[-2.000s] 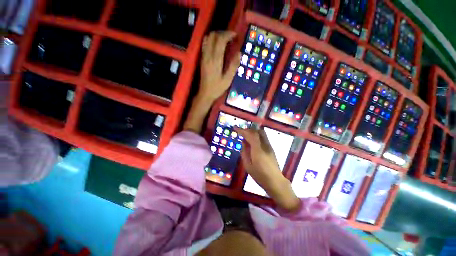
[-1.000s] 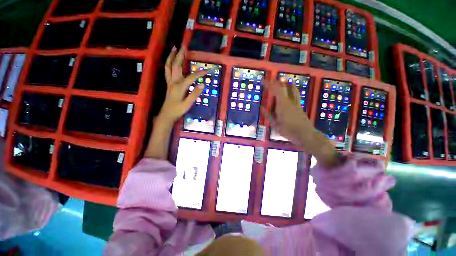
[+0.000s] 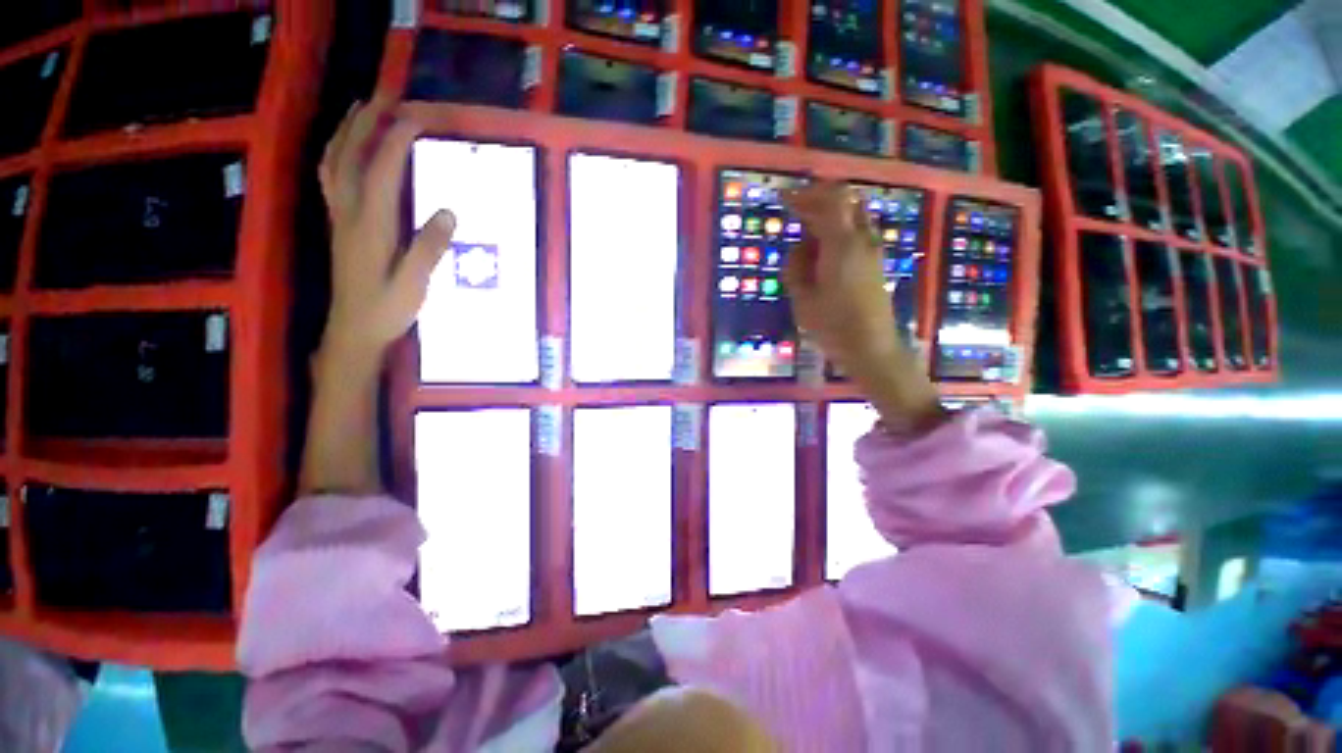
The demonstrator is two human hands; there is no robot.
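A red phone tray (image 3: 633, 397) with smartphones in two rows lies in front of me. The back row's left phone (image 3: 478, 316) is white with a small dark square, and the second phone (image 3: 624, 272) is plain white. The third phone (image 3: 754, 287) and those to its right show app icons. The visible front-row screens are white. My left hand (image 3: 368, 243) rests at the tray's left edge, thumb over the left phone, fingers apart, holding nothing. My right hand (image 3: 849, 287) is over the back row between the third and fourth phones, slightly blurred, holding nothing; its fingertips' contact is unclear.
A red tray of dark phones (image 3: 262, 368) stands at the left. Another tray (image 3: 542, 66), with icon screens, is partly covered behind the front one. A further red tray of dark phones (image 3: 1163, 236) lies at the right on the green bench (image 3: 1177, 456). Blue floor shows at lower right.
The view has shifted to the right. The back row's two left screens changed from icons to white. My right hand moved from the third phone toward the fourth. My left hand stays at the tray's left side.
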